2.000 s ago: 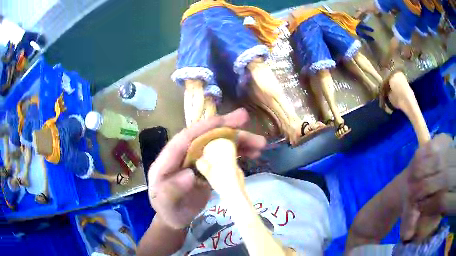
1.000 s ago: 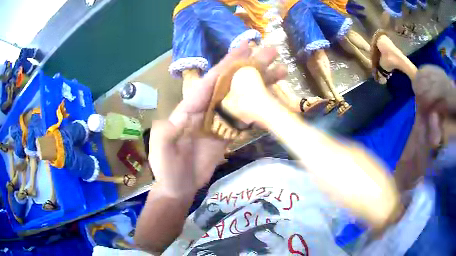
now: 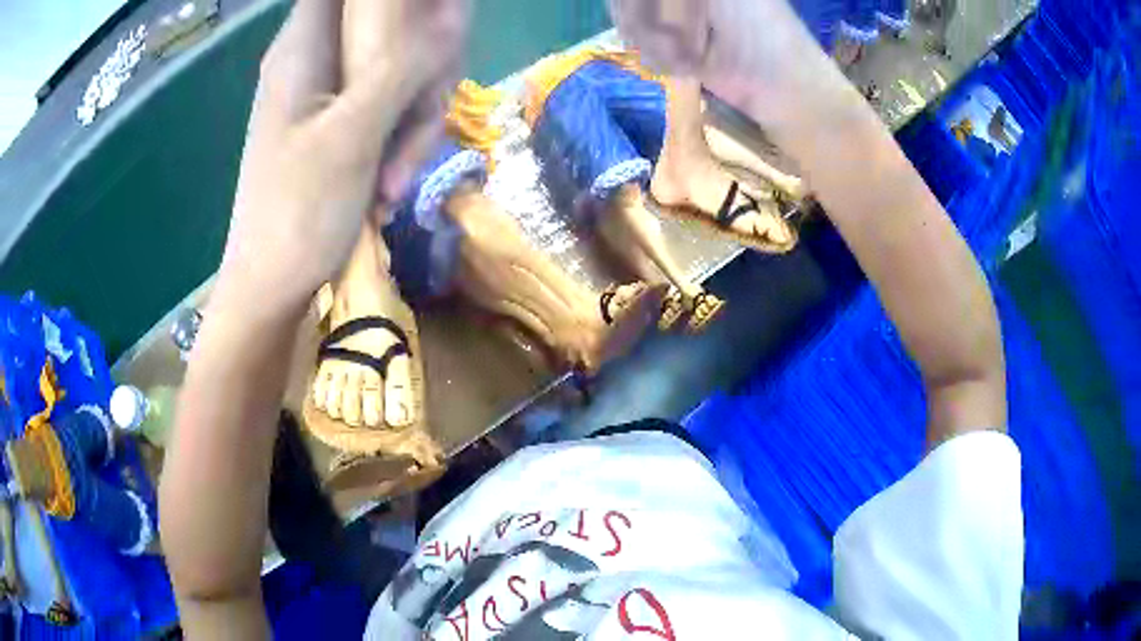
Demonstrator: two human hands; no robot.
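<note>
My left hand (image 3: 363, 113), cut off by the top edge, is closed around a tan leg whose sandalled foot (image 3: 364, 382) hangs below it, toes towards me. My right hand (image 3: 701, 44), also cut off at the top, is on a second tan leg with a black-strapped sandalled foot (image 3: 738, 215). The upper ends of both legs are hidden or out of view. Behind them, a lower body with blue shorts (image 3: 606, 119) lies on the bench. Another lower body's leg (image 3: 513, 269) lies to its left, its shorts partly behind my left hand.
The tan-covered bench (image 3: 482, 407) runs diagonally beside the green belt (image 3: 163, 213). A blue crate at far left holds a lower body with an orange sash (image 3: 48, 463). A white-capped bottle (image 3: 129, 407) stands beside my left forearm. More blue crates (image 3: 801, 401) are at right.
Both hands have moved up and forward over the bench. My left hand has gone from supporting the foot to the leg above it. The feet now point down towards me, and the view has shifted.
</note>
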